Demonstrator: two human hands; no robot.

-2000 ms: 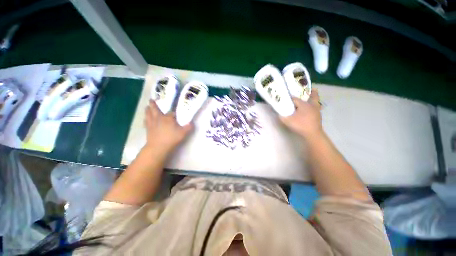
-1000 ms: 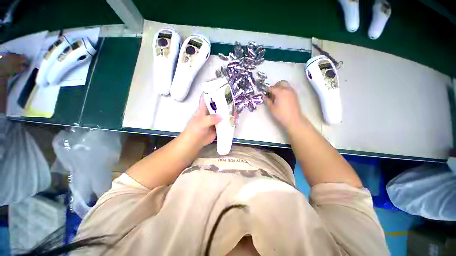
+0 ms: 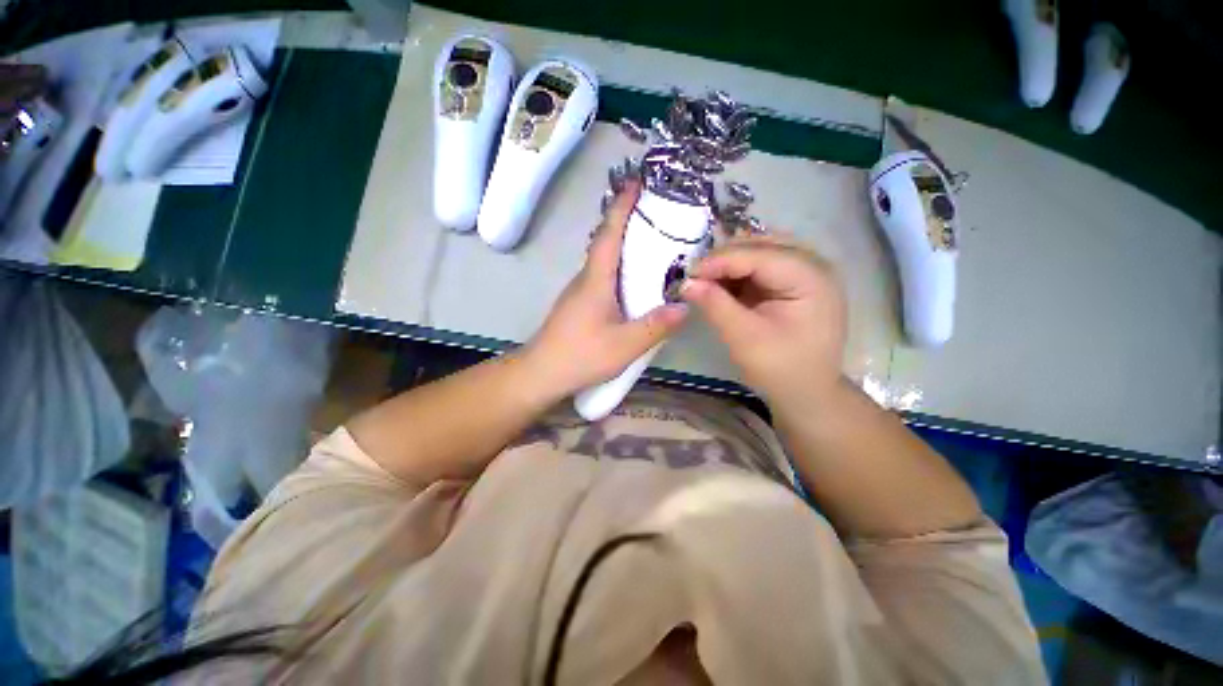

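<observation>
My left hand holds a white device body tilted, its wide end away from me and its handle near my shirt. The dark oval side opening faces right. The fingertips of my right hand are pinched at this opening; whether they hold an oval insert is hidden. A loose pile of shiny oval inserts lies beyond the device, partly covered by it.
Two white devices lie left of the pile and another lies at the right, near a slim dark tool. More devices lie on papers at the far left and on the green belt at the top right.
The held device has moved up and right and turned, so its side opening faces right. My right hand has moved from the pile to that opening. The view has shifted slightly.
</observation>
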